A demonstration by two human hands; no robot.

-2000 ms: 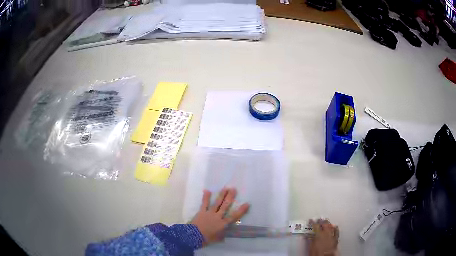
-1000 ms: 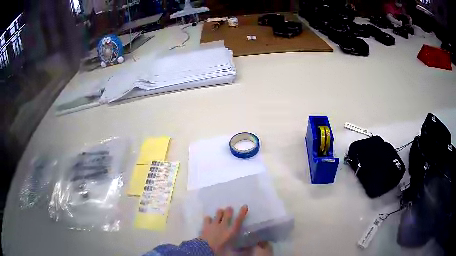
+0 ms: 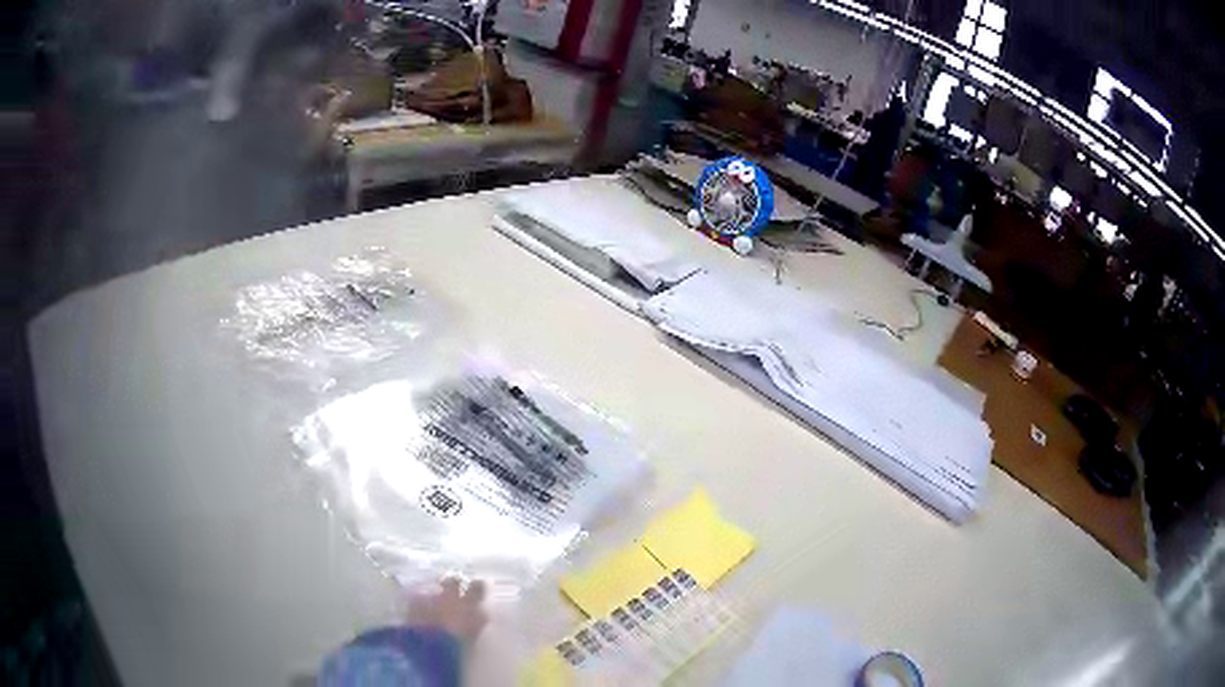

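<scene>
A stack of clear polybags (image 3: 484, 463) with black printed lines lies flat on the table. My left hand (image 3: 450, 611), small and blurred at the bottom edge, is at the near edge of this stack; whether its fingers grip a bag cannot be told. Its blue sleeve shows below. My right hand is out of the picture. Barcode stickers (image 3: 638, 624) and yellow backing sheets (image 3: 699, 534) lie to the right of the bags. The roll of tape (image 3: 892, 670) and a white paper sheet (image 3: 799, 651) are cut off by the bottom edge.
Crumpled clear bags (image 3: 323, 311) lie beyond the polybag stack. Large white paper sheets (image 3: 846, 389) lie across the far side. A blue cartoon-shaped fan (image 3: 734, 201) stands behind them. A brown board (image 3: 1061, 456) with small black items is at the right. The table's left edge curves down the picture.
The view has swung left and up. My left hand has moved from the thin white sheet to the polybag stack. My right hand, the wrapped item, tape dispenser and black bags at right have left view.
</scene>
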